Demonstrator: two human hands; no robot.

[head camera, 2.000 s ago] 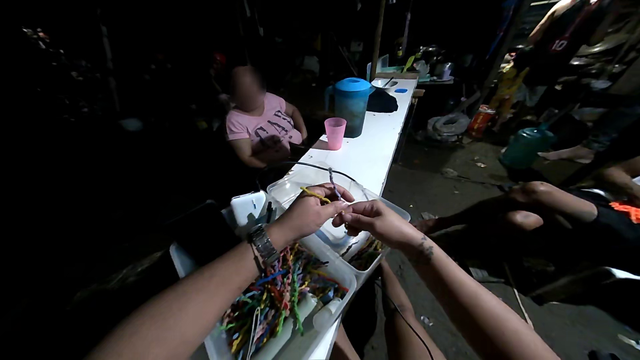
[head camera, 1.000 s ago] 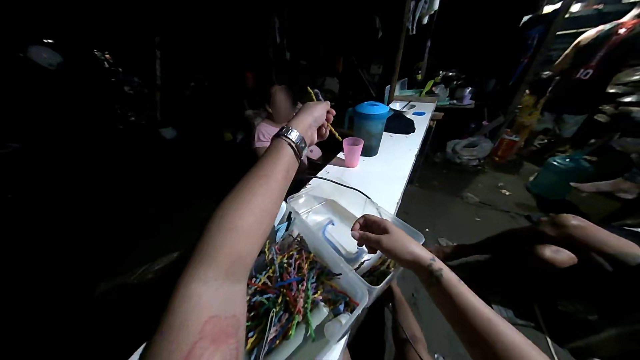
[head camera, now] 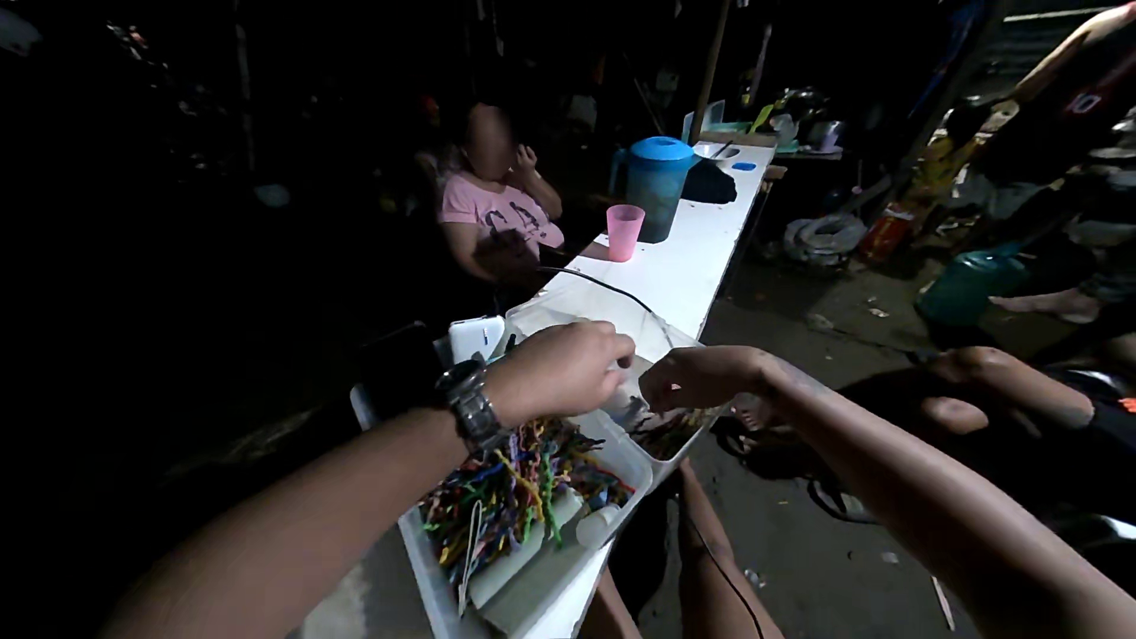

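Note:
My left hand (head camera: 568, 366), with a metal-banded wristwatch (head camera: 470, 404), is held over the boundary between two clear plastic containers, its fingers curled; what is between them is hidden. Close by on the right, my right hand (head camera: 697, 377) bends down over the farther container (head camera: 661, 448), where dark strands lie; its fingertips are mostly hidden. The nearer plastic container (head camera: 417, 555) holds a heap of multicoloured braided cords (head camera: 519, 484), white rolls (head camera: 524, 550) and thin metal tweezers or a similar tool (head camera: 470, 550).
A white narrow table (head camera: 692, 266) bears a pink plastic cup (head camera: 624, 232), a blue-lidded pitcher (head camera: 657, 186), a dark cloth (head camera: 710, 182) and a bowl (head camera: 714, 153). A black cable (head camera: 595, 280) crosses it. A white device (head camera: 477, 337) stands left. A person (head camera: 501, 209) sits beyond; another person's legs (head camera: 994, 390) are at right.
My left hand, raised near the cup a second ago with a yellow cord, has come down to the containers. My right hand has turned downward. The seated person now has a hand raised near the head.

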